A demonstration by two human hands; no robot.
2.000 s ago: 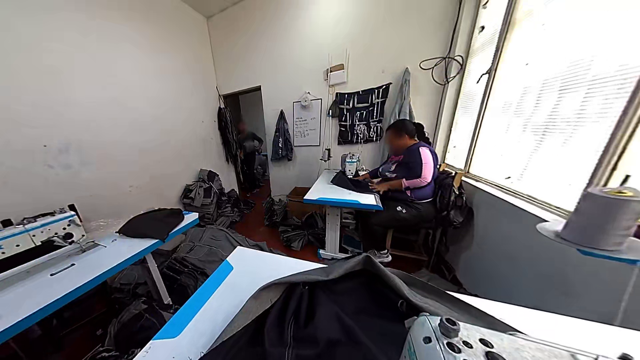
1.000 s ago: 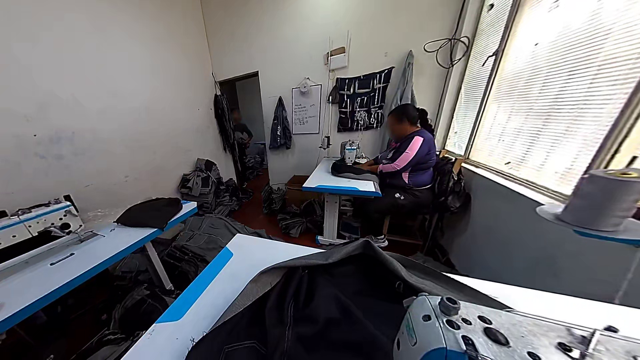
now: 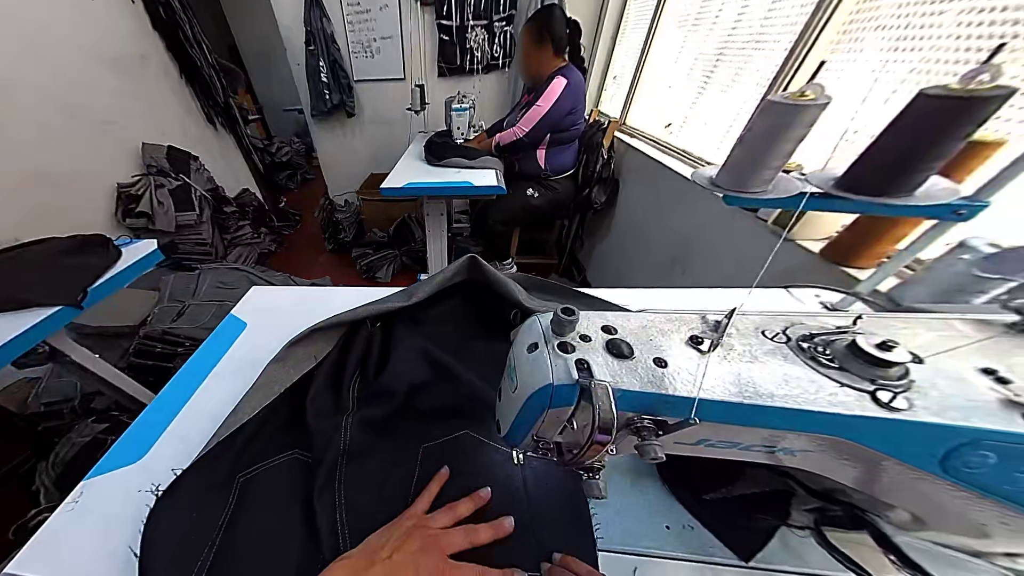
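Dark denim trousers with pale topstitching lie over the white sewing table, their edge beneath the needle area of a Jack industrial sewing machine. My left hand rests flat on the cloth with its fingers spread, just left of the presser foot. Of my right hand, only fingertips show at the bottom edge, on the cloth close to the left hand; the rest is out of frame. Thread runs from a cone down to the machine head. A dark cloth piece lies under the machine arm.
A person sews at another table ahead. Piles of dark garments cover the floor at the left, beside a table with black cloth. A thread stand holding several cones is at the right, near the window.
My hands, not visible in the earlier frames, now show on the dark cloth. The view has tilted down toward the machine. The other person remains seated at the far machine.
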